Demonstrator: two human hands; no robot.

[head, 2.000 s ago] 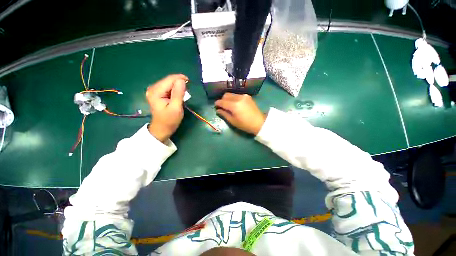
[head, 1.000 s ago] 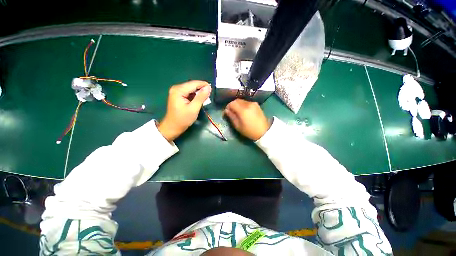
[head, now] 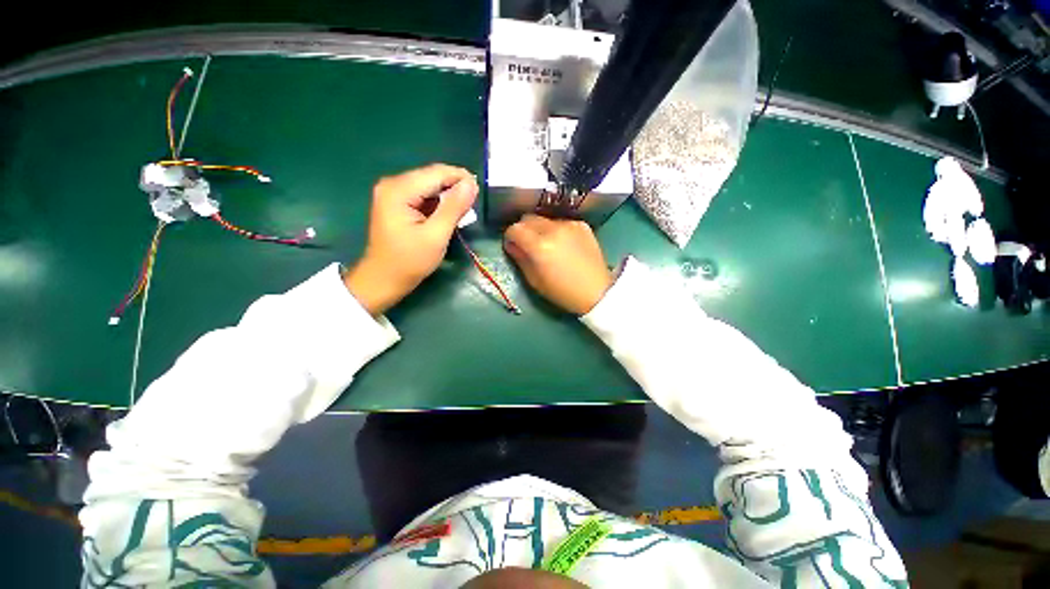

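Observation:
My left hand (head: 412,230) pinches a small white wired unit (head: 466,217), mostly hidden by the fingertips. Its red, orange and dark lead (head: 489,274) hangs down to the right, with a pale tip above the green bench. My right hand (head: 557,262) is curled at the front of the white screw feeder (head: 541,98), just below its dark pickup area. Whether its fingertips hold anything cannot be seen. A long thick black bar (head: 639,86) slants down to the feeder's front.
A multi-lead cluster (head: 176,193) lies at left on the green bench (head: 345,138). A clear bag of tiny pieces (head: 687,161) lies right of the feeder. White shells (head: 953,213) and a white-and-black camera unit (head: 951,78) stand at far right. A metal rail runs behind.
The view has shifted since two seconds ago. My left hand is closer to the feeder with the wired unit. My right hand moved back slightly from the feeder front, then returned to it.

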